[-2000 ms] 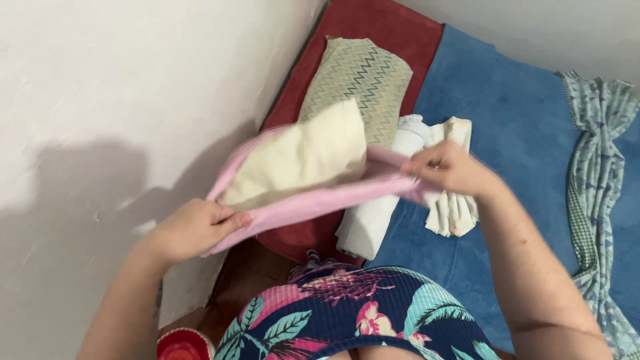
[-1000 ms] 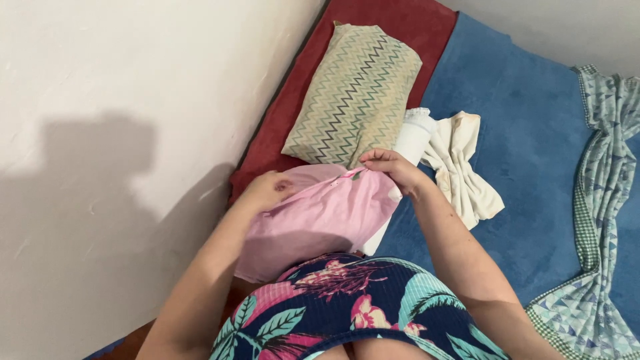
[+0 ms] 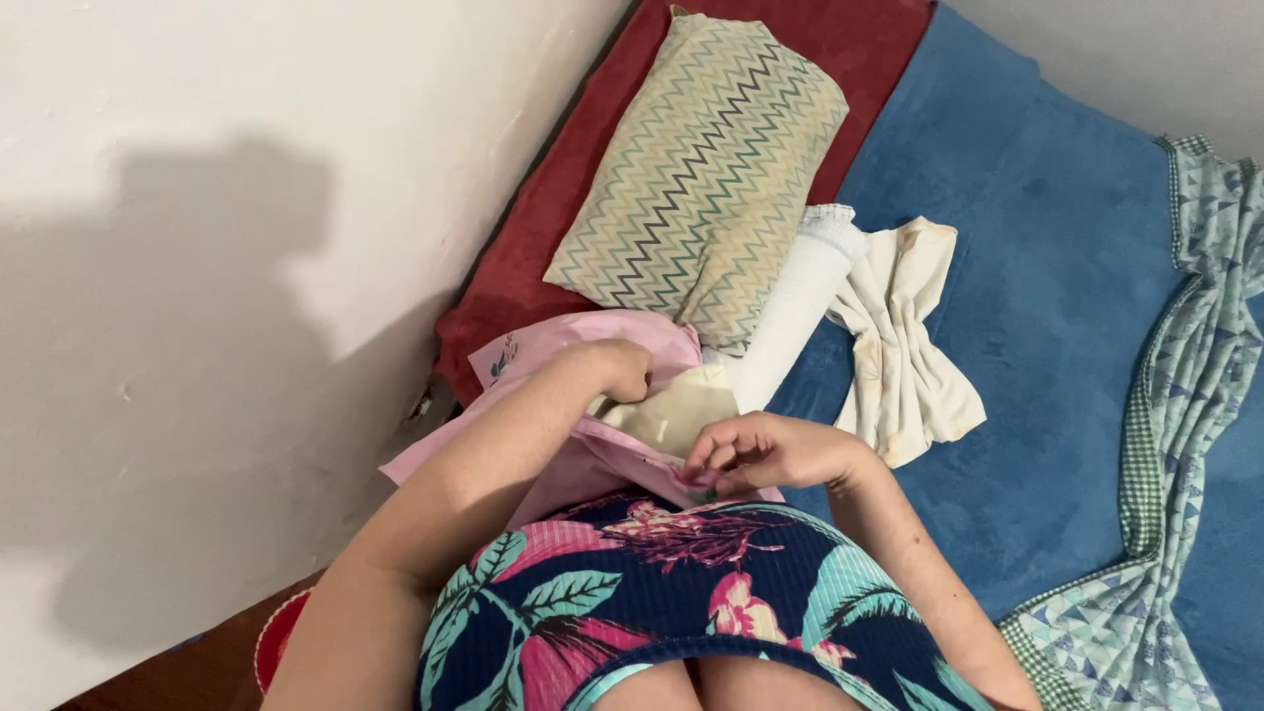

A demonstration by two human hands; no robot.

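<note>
A pink fabric pillowcase [image 3: 553, 346] with a small printed motif lies bunched against my torso, its mouth spread around a cream pillow [image 3: 671, 410]. My left hand [image 3: 620, 370] is at the mouth, fingers curled down at the cream pillow; whether they grip it is hidden. My right hand [image 3: 760, 452] has its thumb and fingers on the near edge of the pillowcase, by the pillow's right end. Just beyond lies a pillow in a zigzag-patterned case [image 3: 701, 178], partly over a rolled white cloth [image 3: 790, 306].
A gathered cream cloth [image 3: 904, 346] lies on the blue bed cover [image 3: 1027, 296]. A bunched green and blue patterned cloth [image 3: 1165, 434] runs along the right. Red fabric [image 3: 533, 247] borders the white wall [image 3: 296, 296] at left. A red round item [image 3: 279, 632] sits low at left.
The pillowcase, closed over at its top one second ago, now gapes and shows the cream pillow. My left hand has moved right to its mouth; my right hand has come lower, to its near edge.
</note>
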